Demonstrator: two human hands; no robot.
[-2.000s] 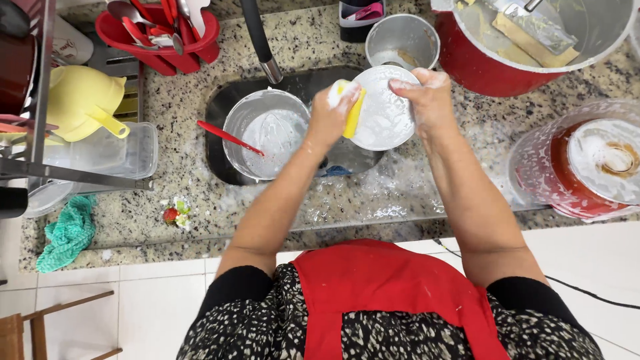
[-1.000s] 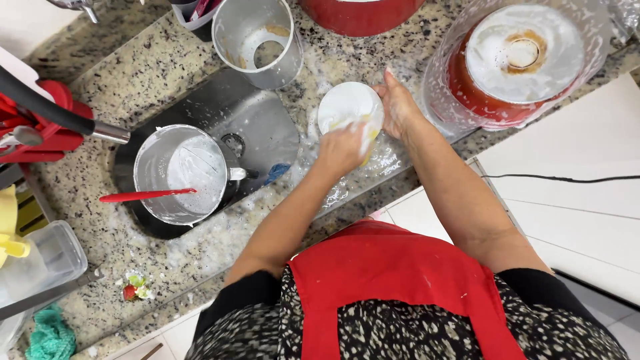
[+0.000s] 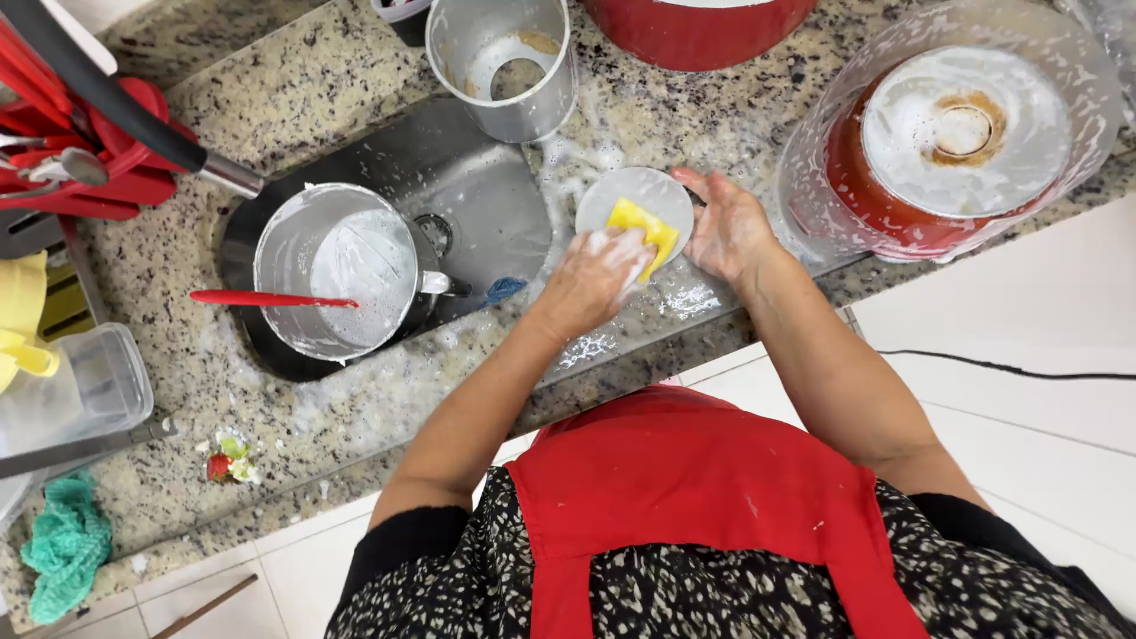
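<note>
My left hand (image 3: pixel 596 277), covered in suds, presses a yellow sponge (image 3: pixel 655 232) on the face of a small round pale disc or lid (image 3: pixel 612 197). At the disc's right edge is my right hand (image 3: pixel 729 226), its fingers gripping the rim; the thumb is partly hidden. Left of my hands, a metal pot (image 3: pixel 293 240) with soapy water stands in the sink (image 3: pixel 497 195), a red-handled utensil (image 3: pixel 266 298) resting across its rim. Above the disc stands a metal cylinder mould (image 3: pixel 555 98) with brown residue and an opening in its base.
A soapy clear container (image 3: pixel 799 186) with a red pot in it stands at right. The black faucet (image 3: pixel 151 111) and red utensil holder (image 3: pixel 133 182) are upper left. A red pot (image 3: pixel 701 35) stands at the top, a teal cloth (image 3: pixel 67 541) and strawberry scrap (image 3: pixel 220 465) at lower left.
The view has turned and shifted since two seconds ago. The disc was held up near the mould's lower edge then; it is now lower. My left hand still has the sponge on it.
</note>
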